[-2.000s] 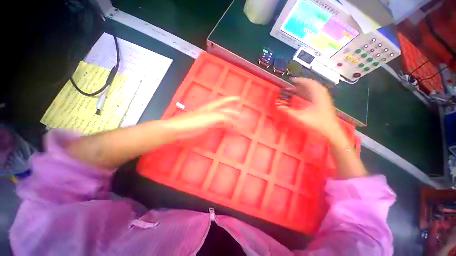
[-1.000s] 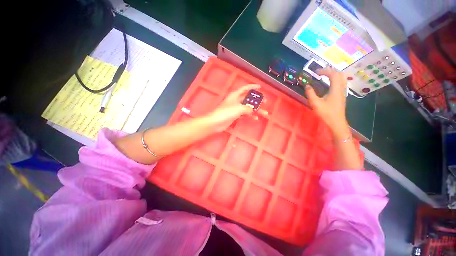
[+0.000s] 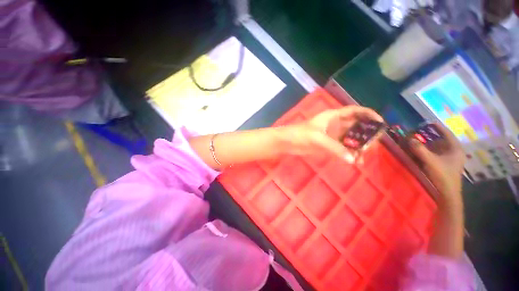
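My left hand (image 3: 336,133) holds a small dark smartwatch (image 3: 362,133) between thumb and fingers, above the upper part of the red tray (image 3: 318,193); its screen faces up with blurred reddish marks. My right hand (image 3: 447,162) holds another dark smartwatch (image 3: 428,134) at the raised ledge, its screen lit with white and red marks. One more small watch (image 3: 396,131) lies on the ledge between my hands. The visible square pockets of the tray hold nothing.
A tester (image 3: 461,111) with a colourful screen stands behind my right hand, beside a pale cylinder (image 3: 410,52). White and yellow sheets (image 3: 253,85) with a black cable (image 3: 211,88) lie left of the tray. Another person's pink sleeve (image 3: 34,57) shows at upper left.
The view has turned, so the tray and sheets appear further right. My right hand now holds a watch off the ledge. My left hand still holds its watch, now nearer the ledge.
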